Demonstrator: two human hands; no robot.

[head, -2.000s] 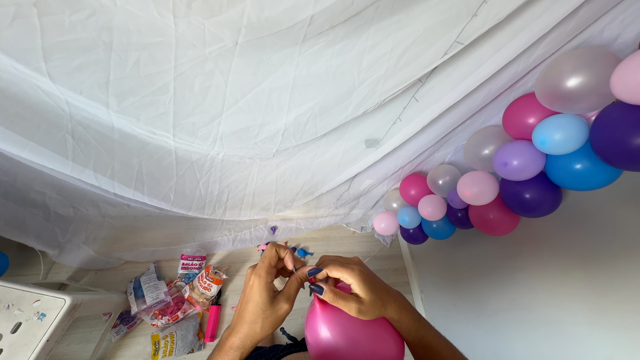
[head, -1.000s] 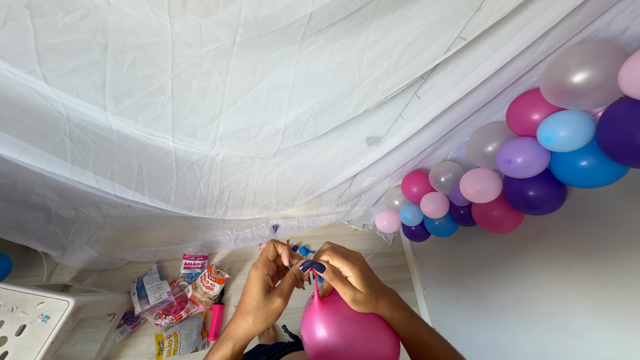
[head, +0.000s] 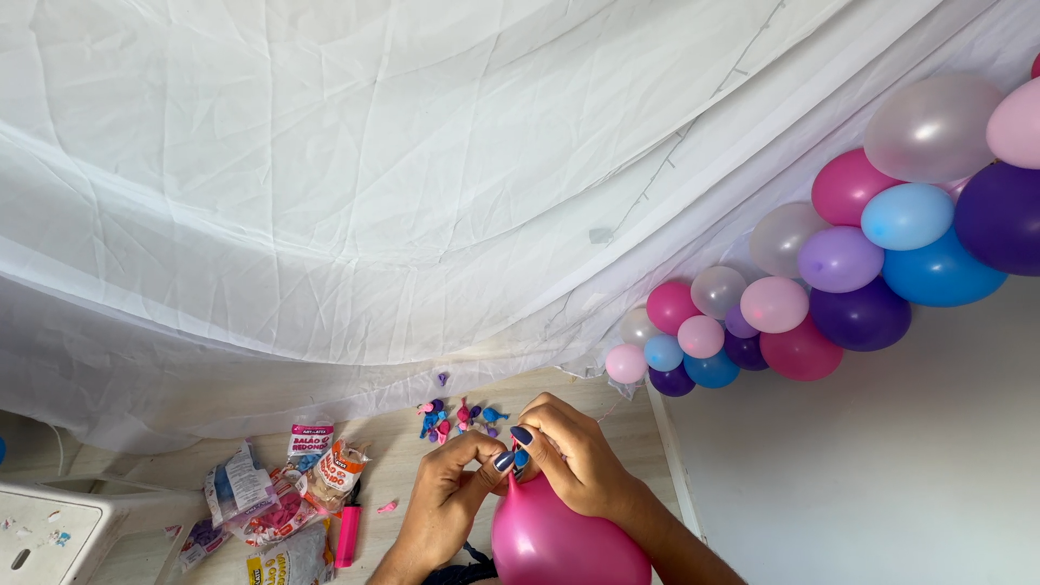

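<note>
An inflated hot-pink balloon [head: 569, 532] hangs below my hands at the bottom centre, its neck drawn up between my fingertips. My left hand [head: 459, 487] pinches the neck from the left with thumb and forefinger. From the right, my right hand [head: 577, 459] grips the neck's upper end, its palm side close against the balloon. Dark polish covers the nails. Whether the neck is knotted cannot be made out between the fingers. Beyond the hands, several small uninflated balloons [head: 443, 426] in pink, blue and purple lie on the floor.
White sheer fabric [head: 309, 179] drapes across the background. A garland of inflated balloons [head: 841, 260] runs along the right. Packets of balloons [head: 333, 475] and a pink hand pump [head: 348, 535] lie on the floor at left, beside a white plastic stool [head: 57, 520]. A pale wall [head: 877, 455] fills the lower right.
The fingers of both hands have shifted around the balloon's neck, which stretched up to them a second ago. The pink balloon stays beneath the hands.
</note>
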